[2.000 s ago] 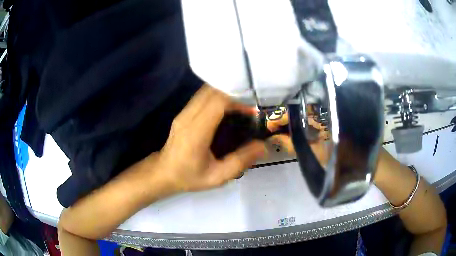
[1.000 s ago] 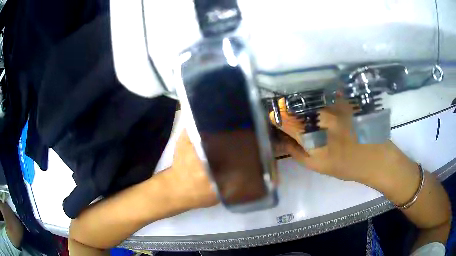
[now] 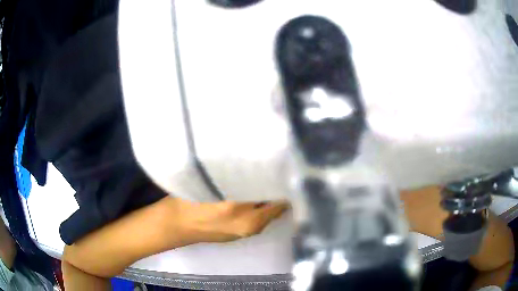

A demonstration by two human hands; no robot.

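The white sewing machine head (image 3: 238,113) fills most of the view, close to the camera. A blurred chrome guard (image 3: 352,233) hangs from its front and hides the needle area. My left hand (image 3: 244,219) lies low under the head's lower edge, fingers pointing right; its fingertips are partly hidden, with a small dark bit beside them. My right hand (image 3: 421,209) is mostly hidden behind the guard and head; only a strip of skin shows. What either hand holds cannot be told. The black garment piece (image 3: 85,102) is heaped left of the machine.
The tension assembly with its grey knob (image 3: 464,230) is right of the guard. The white table (image 3: 199,256) has a measuring tape along its curved front edge. Blue material (image 3: 23,165) shows at the far left. Part of another person's sleeve (image 3: 25,281) shows at the lower left.
The view has moved closer to the machine head, which now covers more of the hands. The chrome guard appears lower and further right. The black cloth stays heaped at the left.
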